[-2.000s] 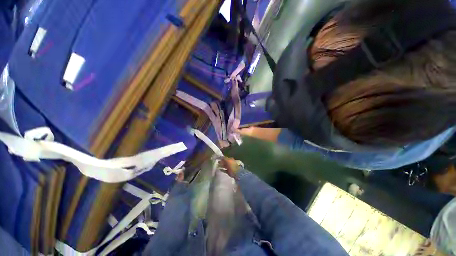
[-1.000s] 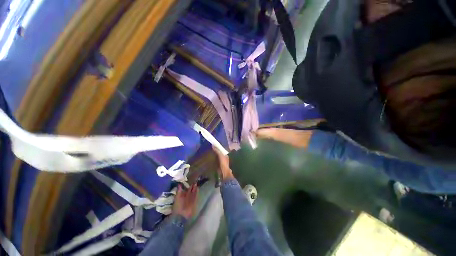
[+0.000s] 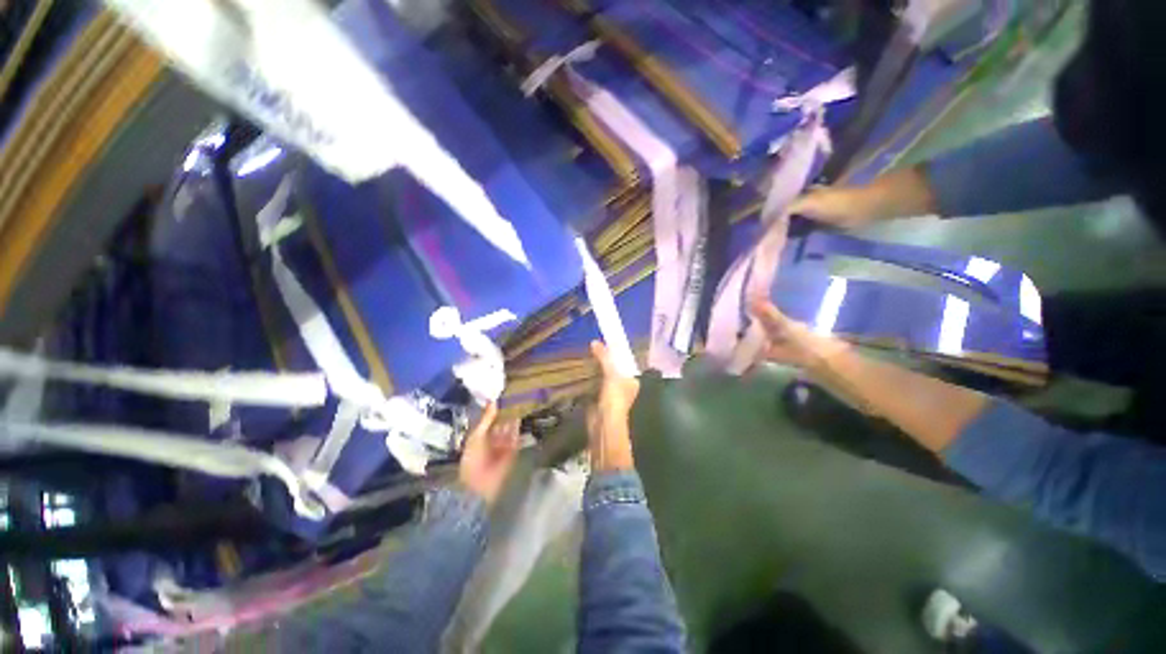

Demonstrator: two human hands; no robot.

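Note:
A blue cut-panel bundle (image 3: 428,275) with tan layered edges lies in front of me. My left hand (image 3: 490,456) is at its near edge, just below a knotted white tie (image 3: 476,358). My right hand (image 3: 614,399) is at the bundle's near corner, at the lower end of a narrow white strip (image 3: 601,300). My fingertips are blurred or partly hidden, so a grip cannot be made out. Pale pink ties (image 3: 669,256) with dark print hang just right of my right hand.
Another person's two hands (image 3: 790,335) are at the pink ties and another blue bundle (image 3: 895,300) at the right. A large white strip (image 3: 371,115) hangs close at upper left. More blue stacks stand left and above. Dark green floor (image 3: 729,511) shows below.
The view has shifted, bringing the other person's two hands into sight. My hands have parted from their earlier closeness and are at the near edge of the blue bundle.

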